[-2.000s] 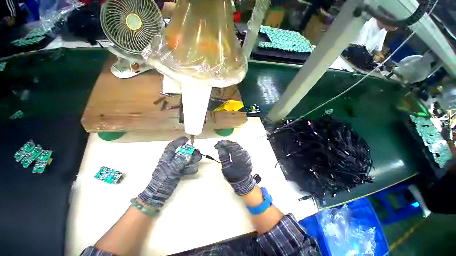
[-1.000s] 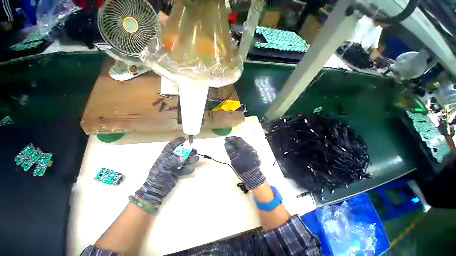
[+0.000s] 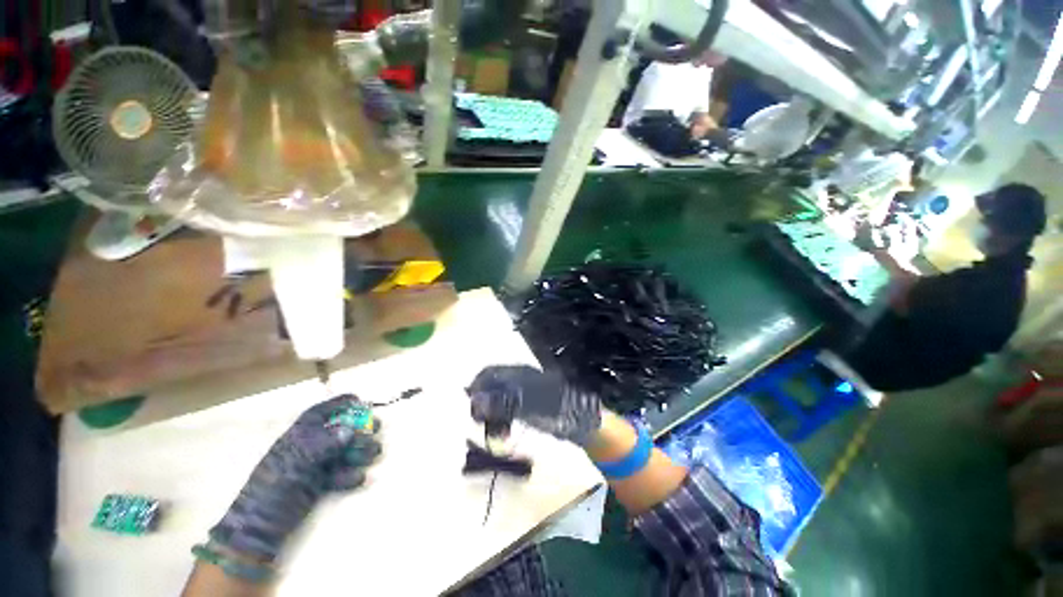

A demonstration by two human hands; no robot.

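My left hand [image 3: 309,466], in a dark striped knit glove, holds a small green circuit board [image 3: 352,418] just below the dark tip [image 3: 323,370] of the white machine head [image 3: 308,306]. A short dark lead end [image 3: 405,397] sticks out to the right of the board. My right hand [image 3: 534,404], gloved and with a blue wrist band, is closed over the white sheet. A folded black cable [image 3: 498,462] is at its fingertips, with one thin end pointing down. Another green board [image 3: 126,513] lies on the sheet at left.
A tangled black cable pile [image 3: 624,332] lies right of the white sheet [image 3: 396,548]. The wooden base [image 3: 152,332] and fan [image 3: 131,123] are behind at left. A blue bin [image 3: 746,466] with clear bags is below right. A person in dark clothes [image 3: 962,309] is at the far right.
The view has swung to the right, so the scene sits further left. My right hand has moved away from the board, and a folded black cable now shows clearly below its fingers.
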